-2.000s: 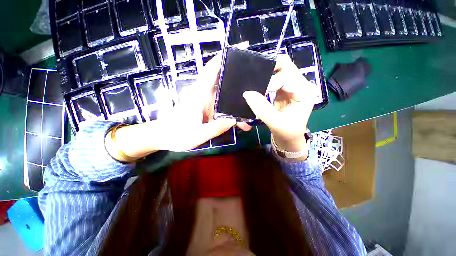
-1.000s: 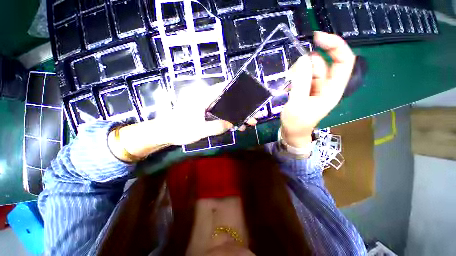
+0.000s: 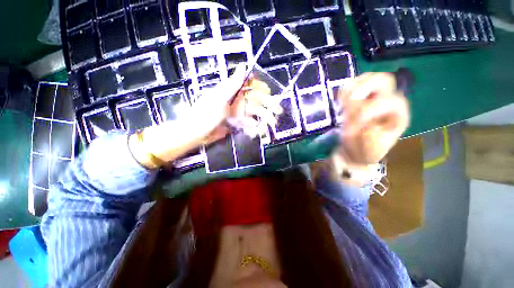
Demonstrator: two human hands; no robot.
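Observation:
My left hand (image 3: 245, 109) holds a thin frame part (image 3: 297, 48) over the black parts tray (image 3: 76, 115). The frame's clear-edged open end points up and to the right; its other end is hidden by my fingers. My right hand (image 3: 375, 115) is blurred, off the frame, right of the tray. A dark cloth (image 3: 404, 81) shows at its fingertips; whether it is gripped cannot be told. The adhesive sheet (image 3: 249, 153) lies on the tray, with its empty white liner grid (image 3: 217, 42) above my left hand.
A spare adhesive sheet (image 3: 52, 135) lies on the green mat (image 3: 451, 93) at left. Another tray stack (image 3: 428, 28) is at upper right. White scraps (image 3: 380, 183) hang by a cardboard box (image 3: 397, 197) below the table edge. A blue plastic object (image 3: 28, 253) is at lower left.
My right hand has let go of the frame and moved right, towards the cloth. The frame has turned in my left hand, and its dark panel is now hidden.

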